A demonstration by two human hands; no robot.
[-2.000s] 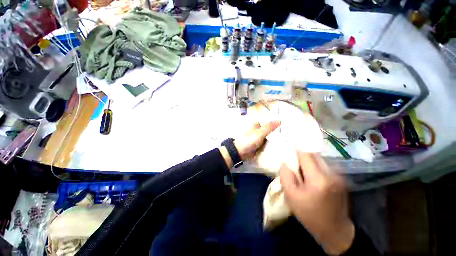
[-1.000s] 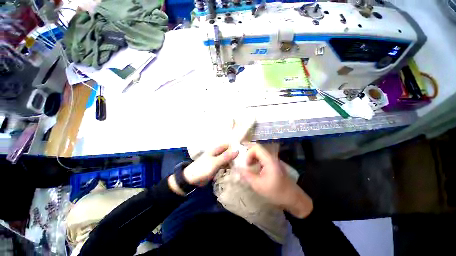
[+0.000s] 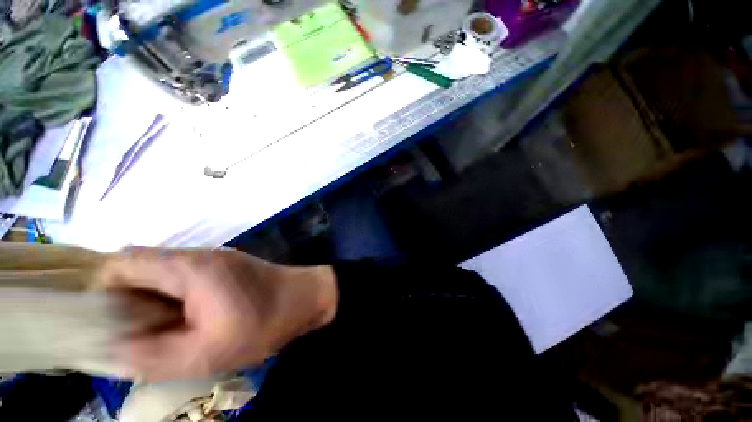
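My right hand (image 3: 214,309) is blurred at the lower left, in front of the sewing table's front edge. It is closed around a cream garment piece (image 3: 58,330), which stretches out past the left edge of the picture. My left hand is not in view. The white sewing machine (image 3: 264,16) is cut off at the top; its needle area (image 3: 194,82) shows at the upper left, away from the hand.
The white table (image 3: 272,157) holds a light green pad (image 3: 326,45), green-handled snips (image 3: 429,72) and a tape roll (image 3: 484,29). An olive green garment (image 3: 45,74) lies at the left. A white panel (image 3: 556,276) and a cardboard box (image 3: 614,124) are low at the right.
The view has turned right and down. My right hand has moved left with the cream garment, away from where both hands held it together over the lap. My left hand has left the picture.
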